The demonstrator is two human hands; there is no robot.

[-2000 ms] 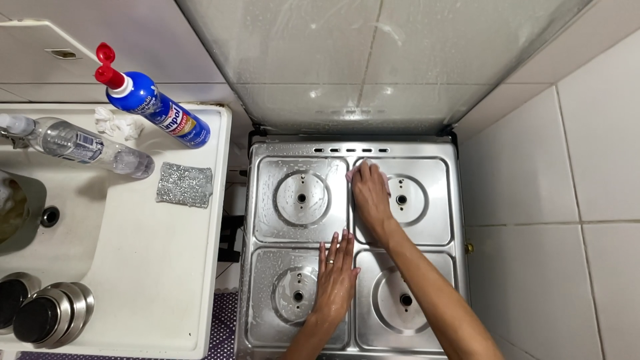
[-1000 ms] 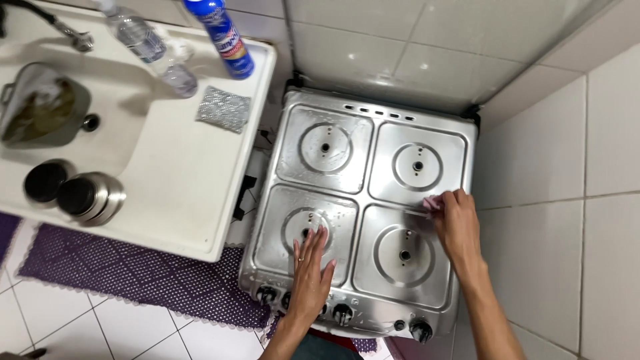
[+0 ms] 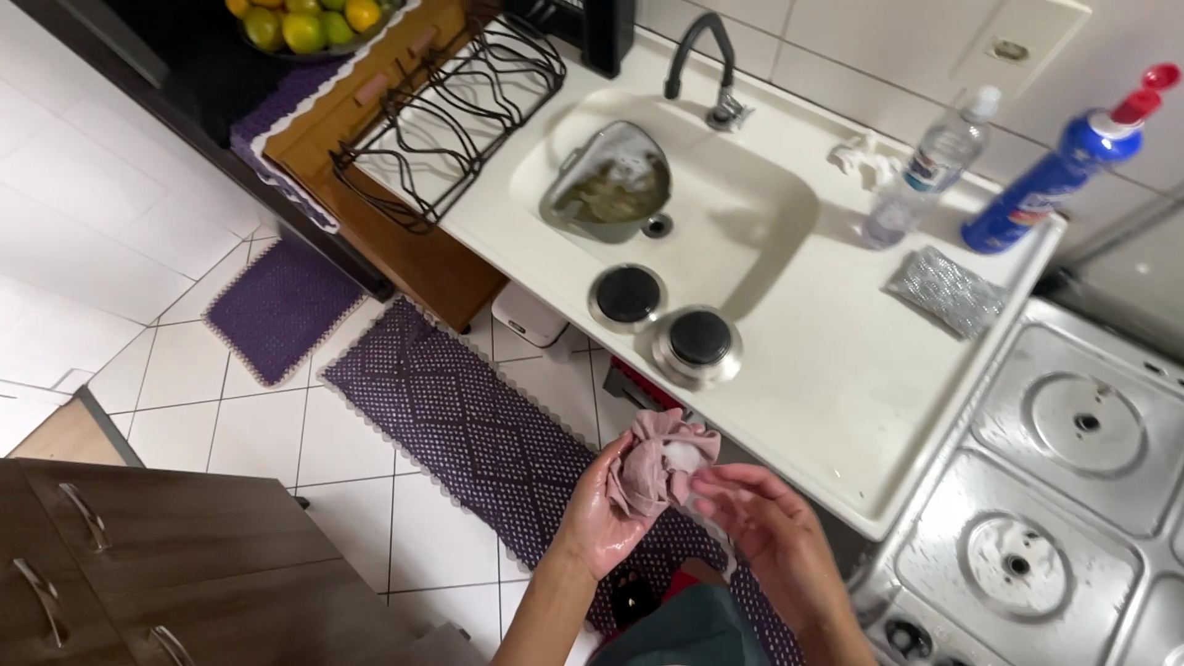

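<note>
A crumpled pink cloth [image 3: 647, 467] with white foam on it lies in my left hand [image 3: 601, 518], whose fingers curl around its side. My right hand [image 3: 758, 518] is at the cloth's right edge, fingertips touching or very near it, fingers partly bent. Both hands are wet and in front of the sink counter [image 3: 805, 444]. Stove burner caps stand in two stacks, one [image 3: 629, 296] beside the other [image 3: 698, 342], on the counter's front part. The stainless steel stove top [image 3: 1017, 462] is at the right, without grates or caps.
A basin with cloudy water [image 3: 615, 180] sits in the sink under a faucet [image 3: 708, 69]. A plastic bottle [image 3: 930, 166], a blue bottle with red cap [image 3: 1054, 185] and a silvery sponge [image 3: 948, 291] stand or lie at right. A wire dish rack [image 3: 453, 120] is left, purple mats [image 3: 462, 435] below.
The view has swung left from the stove to the sink. My hands have left the stove top and come together in front of the counter, with the cloth now in my left hand.
</note>
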